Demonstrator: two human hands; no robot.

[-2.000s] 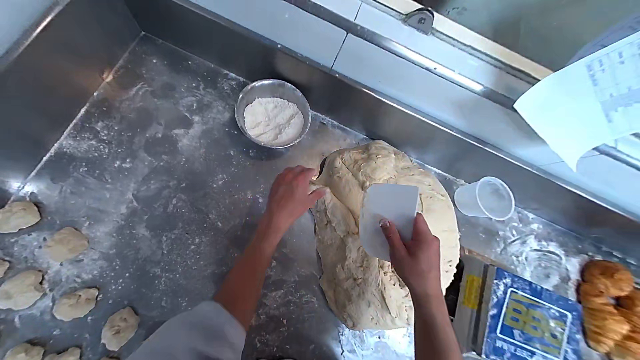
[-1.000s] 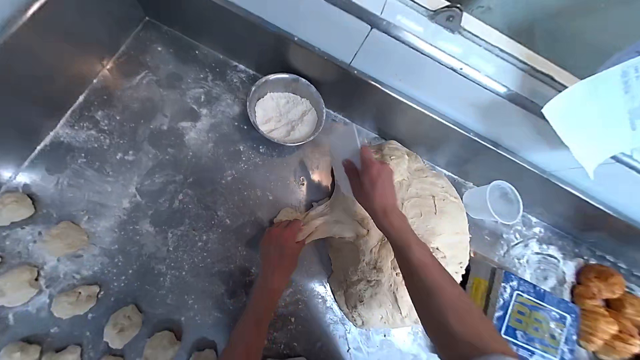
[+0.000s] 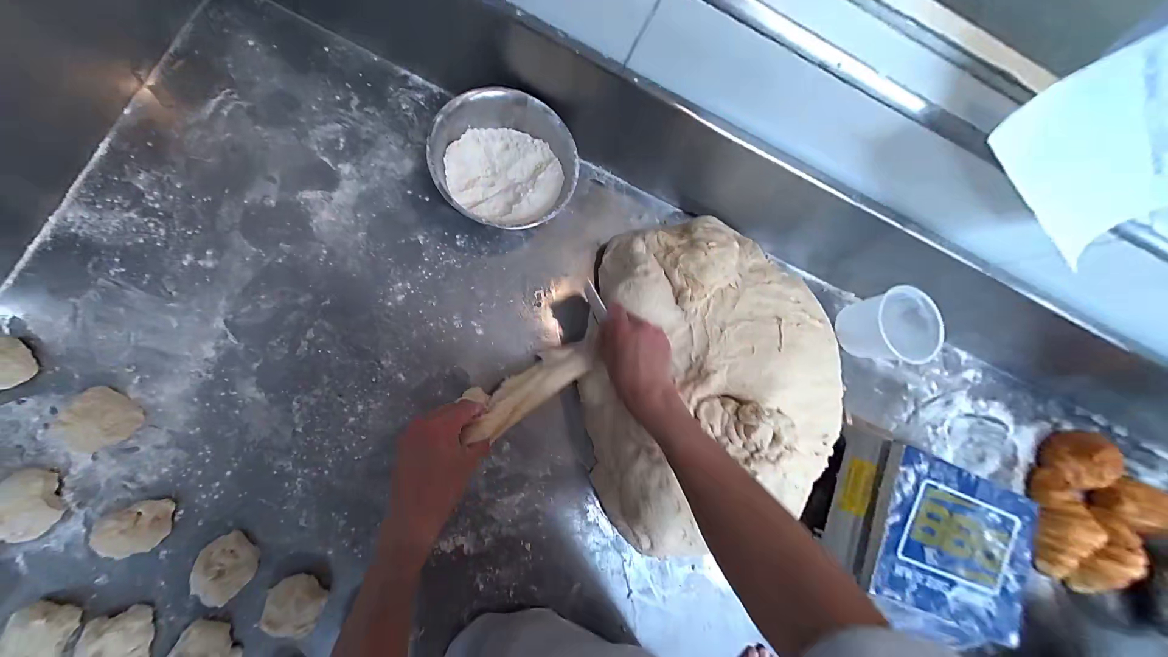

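Note:
A large mass of dough [image 3: 748, 338] lies on the floured steel worktop. My left hand [image 3: 443, 447] grips the end of a stretched strip of dough [image 3: 529, 392] that runs up to the left side of the mass. At that side my right hand [image 3: 636, 351] is closed on a dough scraper [image 3: 595, 299], seen nearly edge-on, where strip and mass meet. Several small dough pieces [image 3: 224, 568] lie apart at the lower left of the worktop.
A metal bowl of flour [image 3: 504, 175] stands above the dough. On the right are a clear plastic cup [image 3: 890, 326], a blue-topped scale [image 3: 954, 547] dusted with flour and baked pastries [image 3: 1086, 511]. A steel rim [image 3: 776, 196] borders the worktop; paper [image 3: 1086, 137] hangs over it.
My left hand has drawn dough out from the mass into a strip, toward the lower left. My right hand with the scraper has moved from over the dough to its left edge.

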